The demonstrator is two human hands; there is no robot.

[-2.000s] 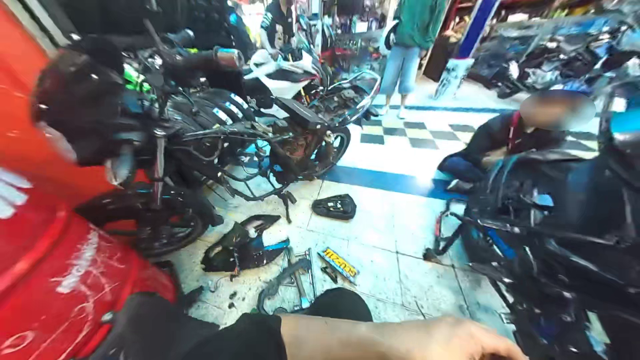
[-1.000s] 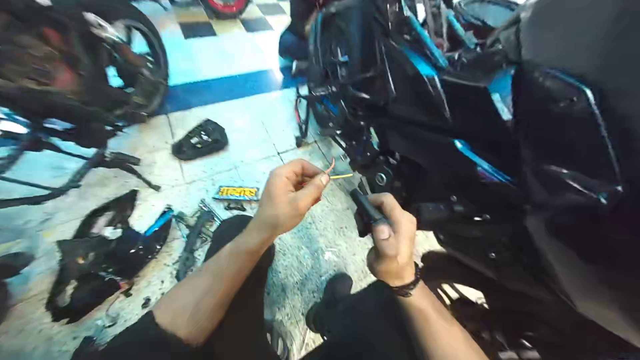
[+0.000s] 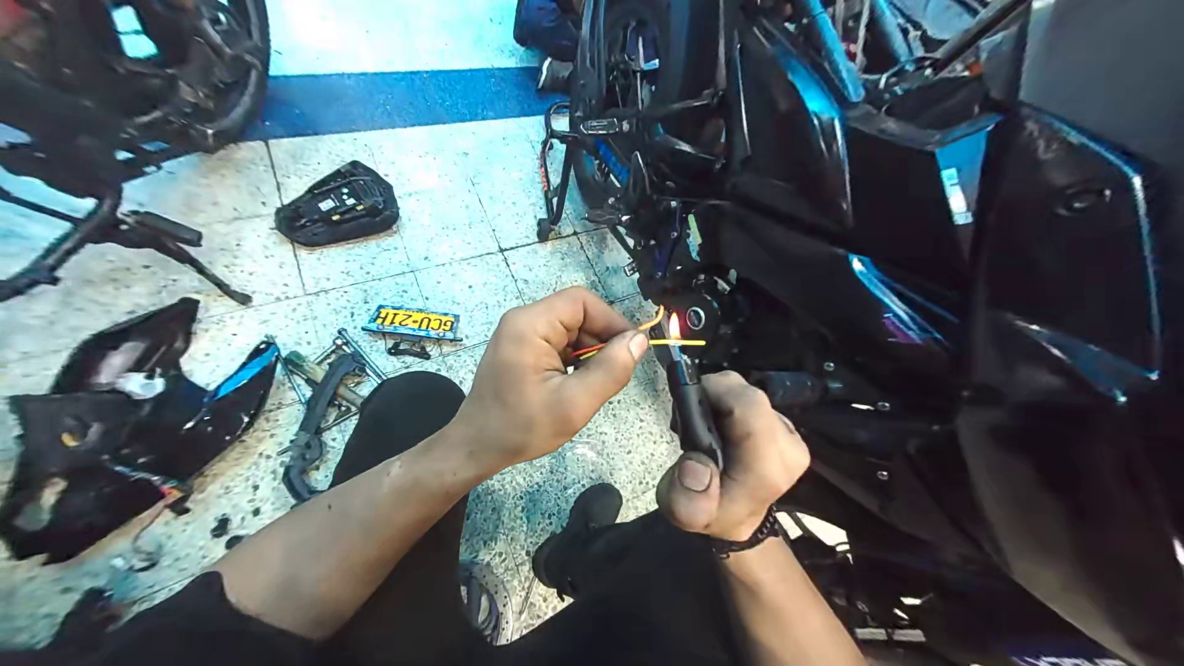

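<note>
My left hand (image 3: 560, 375) pinches thin electrical wires (image 3: 680, 343), yellow and red-orange, between thumb and fingertips. Their yellow ends stick out to the right, one of them curling upward. In my right hand (image 3: 735, 462) is a black long-necked lighter (image 3: 694, 407), held upright with a small flame (image 3: 674, 326) burning at its tip. The flame is right at the straight yellow wire end. A dark bracelet circles my right wrist. Behind the hands stands a black motorcycle (image 3: 786, 277) with blue trim.
On the tiled floor lie a black seat-like part (image 3: 340, 205), a yellow licence plate (image 3: 412, 322), broken black fairing panels (image 3: 120, 435) and a curved metal-and-black part (image 3: 319, 416). Another motorcycle's wheel (image 3: 245, 74) stands at the upper left. A person's shoe (image 3: 555, 74) shows at the top.
The view has swung down and right since two seconds ago. One second ago the lighter showed no visible flame; now it burns at the wires.
</note>
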